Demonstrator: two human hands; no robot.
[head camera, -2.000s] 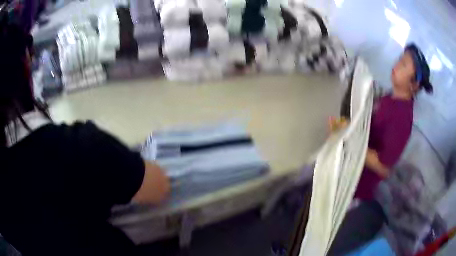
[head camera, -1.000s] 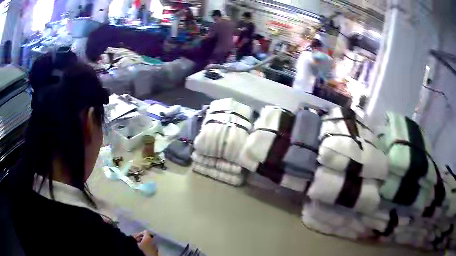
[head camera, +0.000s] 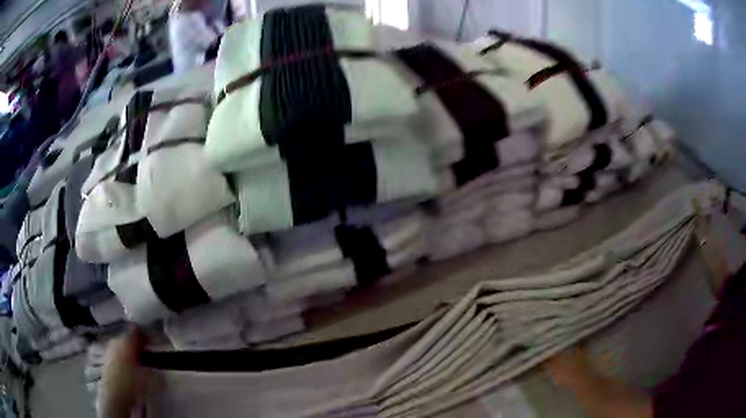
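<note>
A long beige-grey fabric panel (head camera: 491, 326) with a dark stripe lies across the front, flat at left and in ridged folds towards the right. A blurred hand (head camera: 123, 375), which looks like my left, rises from the bottom edge and grips the panel near its left end; its fingers are not clear. My right hand is not in view. Another person in a maroon sleeve has one blurred hand (head camera: 585, 380) at the panel's lower edge and the other arm by its far right end.
Tied bundles (head camera: 393, 90) of mint, white, cream and grey fabric with dark stripes are piled behind the panel, on a beige worktable (head camera: 572, 245). A pale wall (head camera: 654, 98) stands at the right. A person in white (head camera: 190, 37) is far back at upper left.
The view has swung right and closer to the bundles. The dark-clothed person at left has left view. The long panel, a hand at its left end and the maroon sleeve now show.
</note>
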